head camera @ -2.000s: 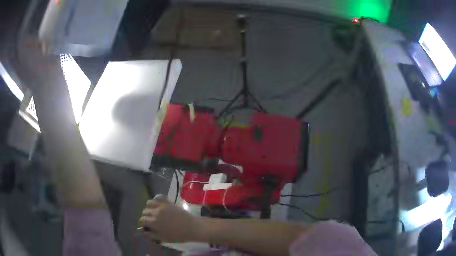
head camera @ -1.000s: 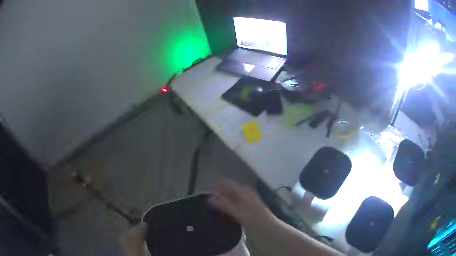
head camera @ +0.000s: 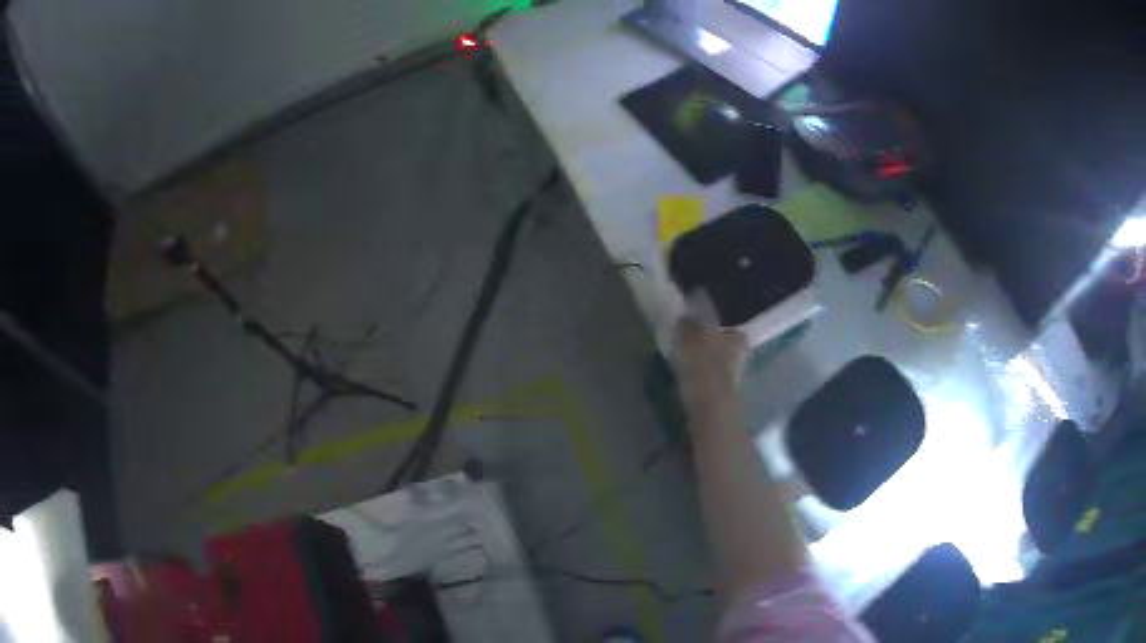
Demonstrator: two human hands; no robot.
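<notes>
A white unit with a black rounded-square face (head camera: 744, 261) is at the table's left edge, beside a yellow note. Its white side shows below the face. My right hand (head camera: 708, 345) holds it at its lower left edge, fingers partly hidden and blurred; whether its base rests fully on the table cannot be told. My left hand is not in view.
Another black-faced unit (head camera: 858, 431) stands nearer, with more at the lower right. The white table (head camera: 572, 107) bears a yellow note (head camera: 681, 216), black mat (head camera: 704, 119), pens and tape ring (head camera: 924, 304). Red equipment (head camera: 258, 584) is lower left; a tripod (head camera: 321, 377) stands on the floor.
The unit has moved from low in front of me to the table's edge by the yellow note. My right hand moved with it; my left hand left the view. The view has turned.
</notes>
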